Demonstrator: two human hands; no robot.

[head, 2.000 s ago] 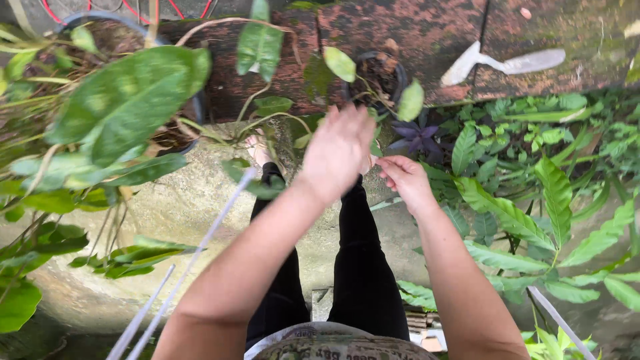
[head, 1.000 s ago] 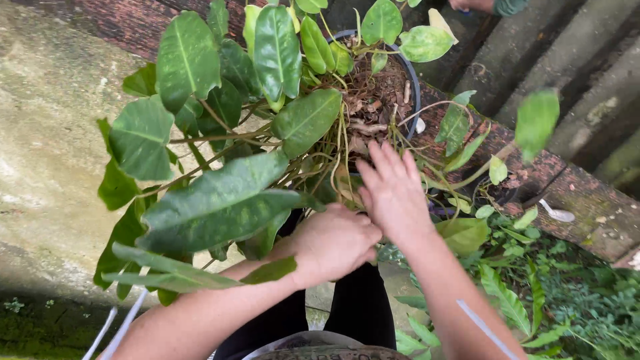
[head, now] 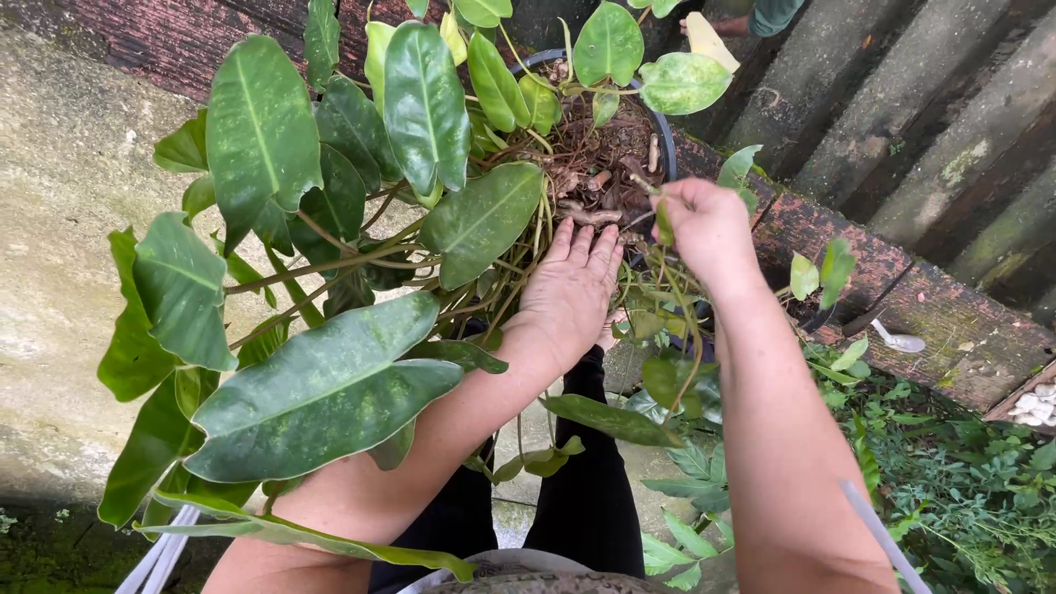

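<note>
A leafy potted plant with long green leaves [head: 309,396] fills the left and middle of the view. Its round dark plastic pot [head: 667,140] holds brown, chunky bark and root bits [head: 606,157]. My left hand [head: 569,289] lies flat with fingers extended at the pot's near edge, against the thin stems. Just right of it, my right hand [head: 705,231] pinches a thin stem [head: 648,183] between thumb and fingertips over the pot's right side. Trailing stems and leaves hang below that hand, partly hidden behind my arm.
The pot stands on a weathered reddish ledge [head: 949,313]. Along it are a small potted plant [head: 813,309] and a trowel [head: 899,338]. Corrugated sheets [head: 874,124] lie beyond. Another person's hand and sleeve [head: 767,16] show at the top. Low greenery [head: 965,487] grows at right.
The view has shifted left along the ledge to the large pot. My right hand has moved up and right from beside my left hand and now grips a stem; my left hand now lies flat.
</note>
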